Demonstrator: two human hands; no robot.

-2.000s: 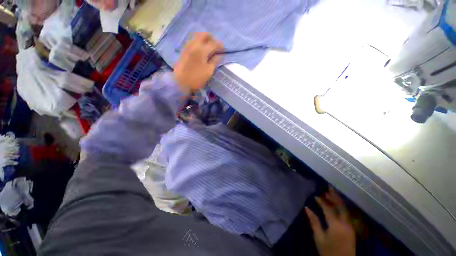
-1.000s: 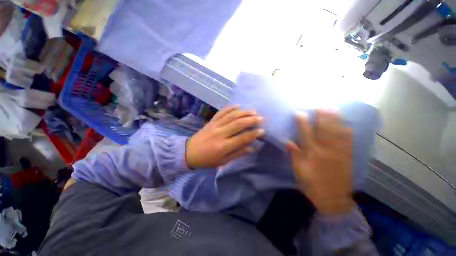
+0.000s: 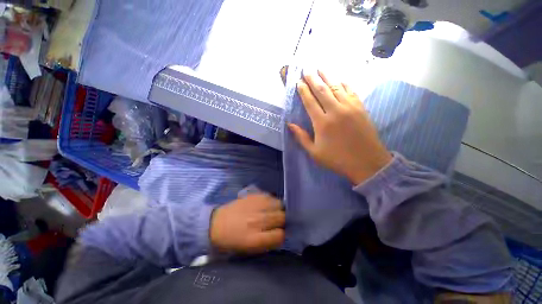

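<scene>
A striped cut piece point(image 3: 416, 122) lies over the table's front edge, partly on the white table and partly hanging towards the lap. My right hand point(image 3: 342, 127) lies flat on it, fingers a little apart, near its left edge. My left hand point(image 3: 249, 222) is lower, by the piece's left edge over the lap, fingers curled and slightly blurred; whether it grips the fabric cannot be told. Another striped bundle point(image 3: 208, 172) lies over the lap behind my left hand. A larger striped panel point(image 3: 145, 44) lies flat at the table's left.
The sewing machine's dark round knob point(image 3: 389, 34) hangs at the top right. A measuring scale point(image 3: 220, 104) runs along the table's front edge. A blue plastic basket point(image 3: 98, 160) with crumpled material stands at the left, with a red basket point(image 3: 98, 199) below it.
The view has shifted. The cut piece has come up from the lap onto the table. My right hand now lies flat on it; my left hand has moved down towards the lap.
</scene>
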